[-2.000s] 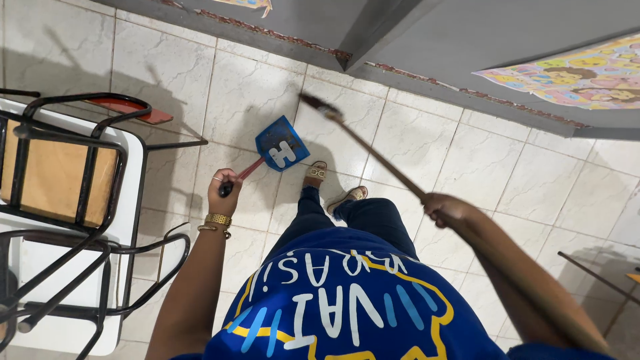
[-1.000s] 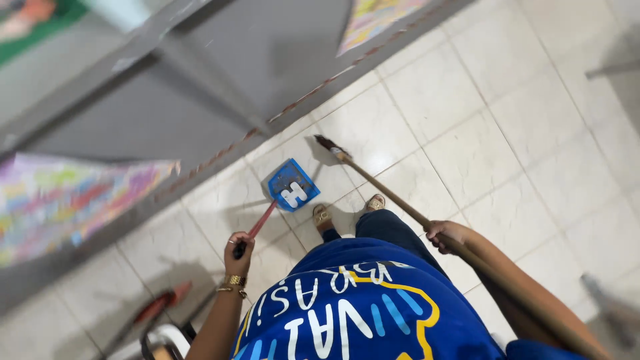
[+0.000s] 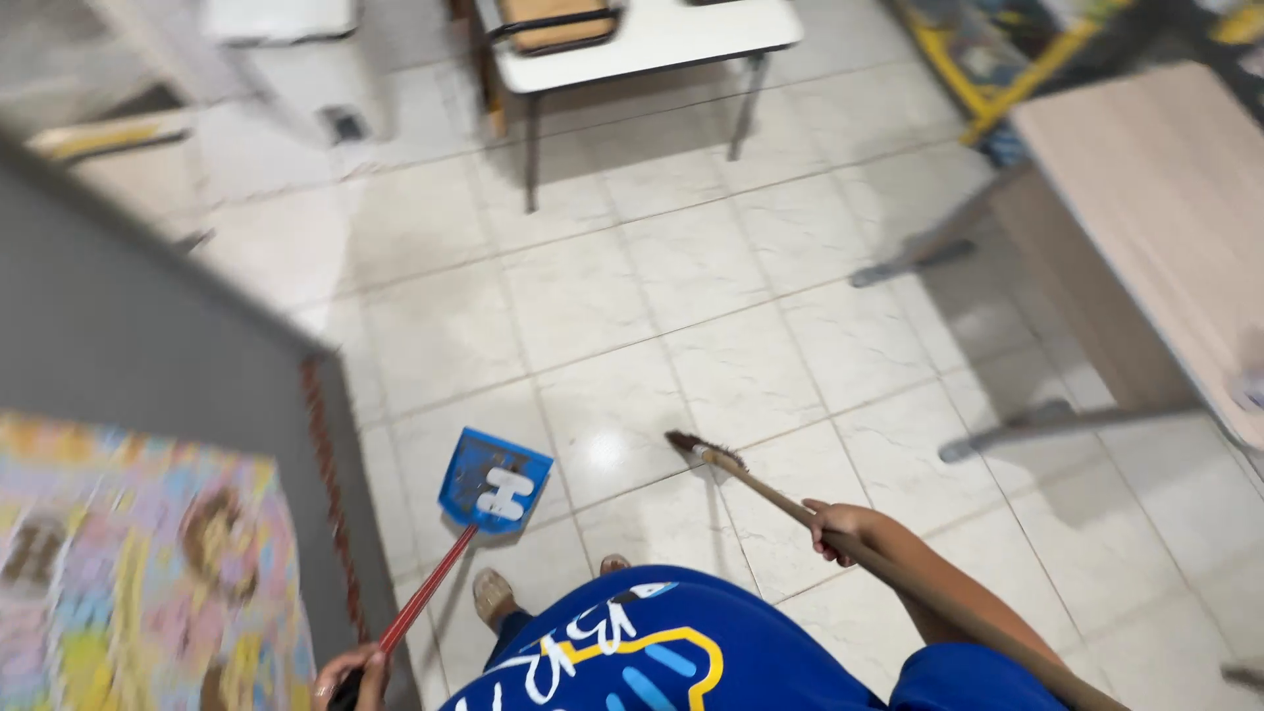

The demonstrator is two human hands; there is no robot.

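My left hand [image 3: 354,679], low at the left, is closed on the black grip of a long red handle. At its far end is a blue dustpan [image 3: 464,474], with dark debris and a white H-shaped piece on it. My right hand [image 3: 835,531] grips the wooden handle of a broom [image 3: 770,494]. The broom's dark bristle head is over the tiles to the right of the dustpan, apart from it. Whether the bristles touch the floor I cannot tell.
A gray wall [image 3: 197,316] with a colorful poster [image 3: 148,583] stands at the left. A white table [image 3: 652,44] is ahead, with a wooden-seated chair [image 3: 558,25] on it. A wood-topped desk [image 3: 1155,217] stands at the right, its feet on the tiled floor. My shoes [image 3: 492,595] show below the dustpan.
The view has turned widely, away from the wall, and now takes in tables and more floor. Both hands keep hold of the dustpan and broom, and the dustpan still carries debris.
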